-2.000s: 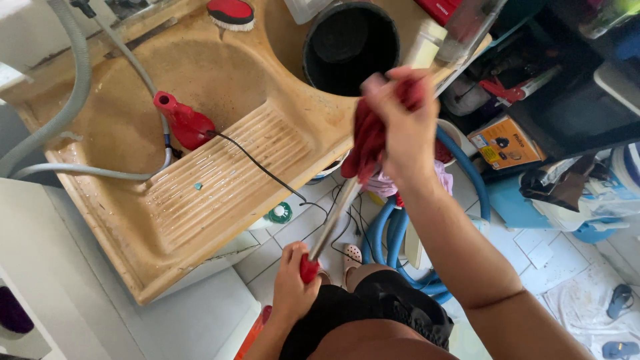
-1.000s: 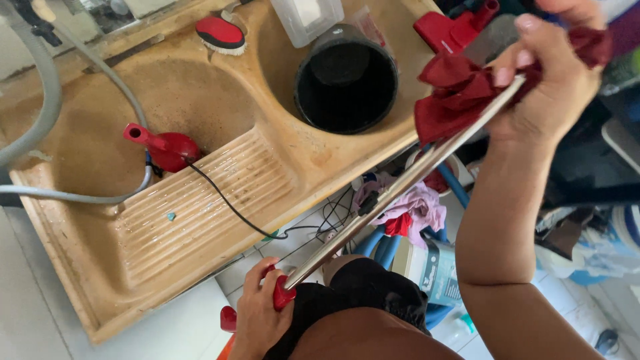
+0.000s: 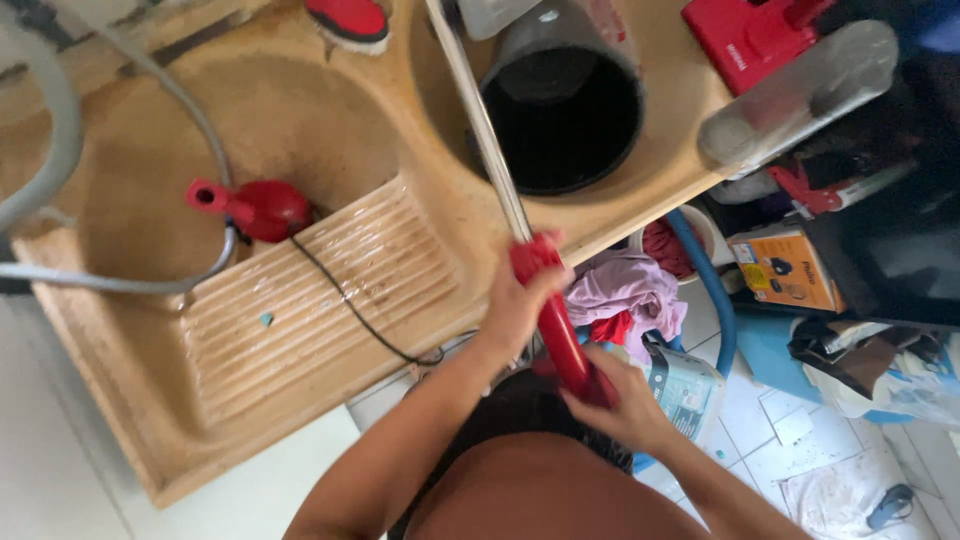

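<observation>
My left hand point(image 3: 529, 300) is closed around the upper part of a red plastic handle point(image 3: 559, 330). From this handle a shiny metal tube point(image 3: 487, 142) runs up across the sink, passing the black bucket point(image 3: 562, 120). Lower down, my right hand point(image 3: 622, 401) grips the handle's end, where a darker red part shows; whether that is the cloth or part of the handle is unclear. A red plastic piece with a round opening point(image 3: 270, 211) lies by the washboard, and a black cord runs from it over the ridges.
The tan sink has a ribbed washboard point(image 3: 322, 300) and a grey hose point(image 3: 180, 94). Around it are a red brush point(image 3: 349, 19), a red floor nozzle point(image 3: 750, 41) and a clear plastic container point(image 3: 802, 97). Lilac cloth point(image 3: 626, 289), a blue hose point(image 3: 709, 285) and an orange box point(image 3: 787, 270) are at right.
The metal tube now points up over the sink, its red handle in front of my body. My right hand has moved from the tube's far end down to the handle; my left hand has moved right.
</observation>
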